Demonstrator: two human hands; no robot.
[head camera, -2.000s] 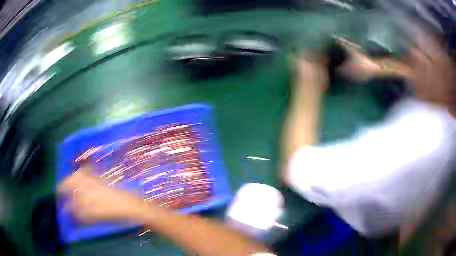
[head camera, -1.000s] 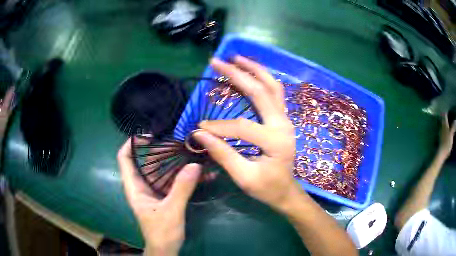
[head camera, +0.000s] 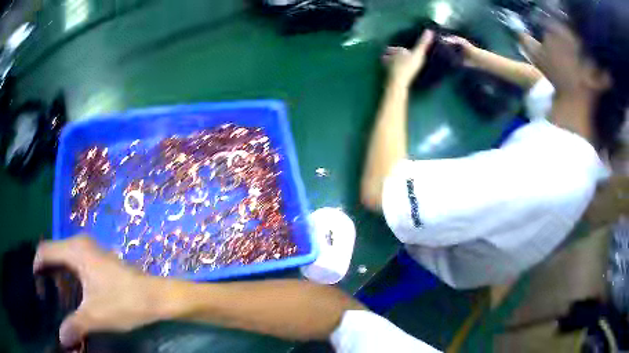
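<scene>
A blue tray (head camera: 295, 172) holds many loose copper rings (head camera: 255, 200). My right hand (head camera: 103, 286) is at the lower left, just beyond the tray's near left corner, with fingers and thumb curved apart. A blurred dark shape (head camera: 19, 293), perhaps a black grille, lies at the left edge by its fingertips. Whether the hand holds anything is unclear. My left hand is out of the picture.
A white rounded part (head camera: 332, 245) sits against the tray's right side. A person in a white shirt (head camera: 483, 200) sits to the right, both hands on a black part (head camera: 438, 62). Dark fan parts (head camera: 310, 14) lie at the top and a blurred one (head camera: 27, 138) at left.
The view has swung right, so the tray now lies at left. My left hand and the grille with its copper ring, worked on a second ago, are no longer clearly seen.
</scene>
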